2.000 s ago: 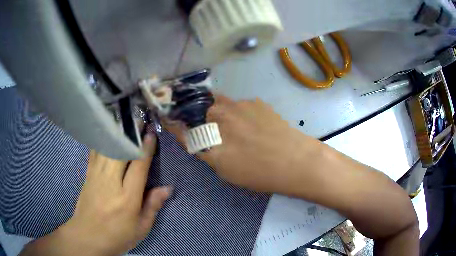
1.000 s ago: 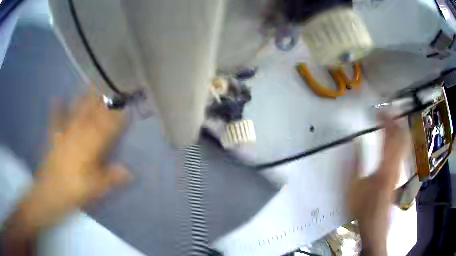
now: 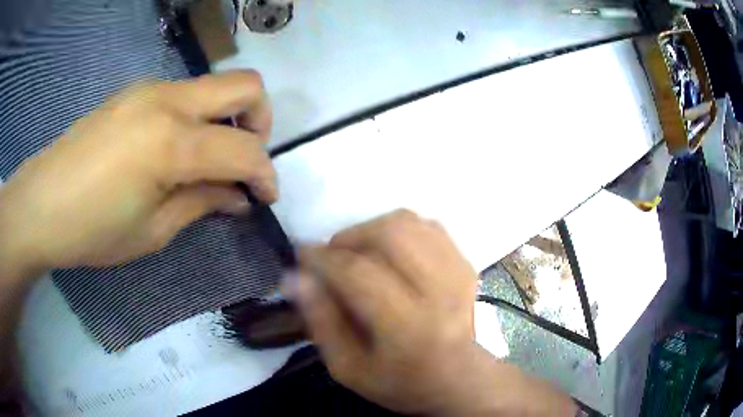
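The striped fabric panel (image 3: pixel 163 301) lies on the white table at the left, its fine dark and white stripes looking wavy. A narrow dark folded edge (image 3: pixel 270 229) runs along its right side. My left hand (image 3: pixel 155 163) lies over the panel and pinches this edge between thumb and fingers. My right hand (image 3: pixel 391 301), somewhat blurred, pinches the lower end of the same edge near the table front. Its fingertips are partly hidden by the hand.
A brown block (image 3: pixel 213 31) and a round metal part (image 3: pixel 267 13) are at the top left. A wooden tray of metal bits (image 3: pixel 670 98) sits at the right table end. A worn dark patch (image 3: pixel 265 322) marks the front edge. A thin tool (image 3: pixel 607 13) lies at the top.
The view has shifted off the machine head, which no longer fills the top. My right hand has come from the right side to the fabric edge. My left hand now pinches the edge instead of lying flat.
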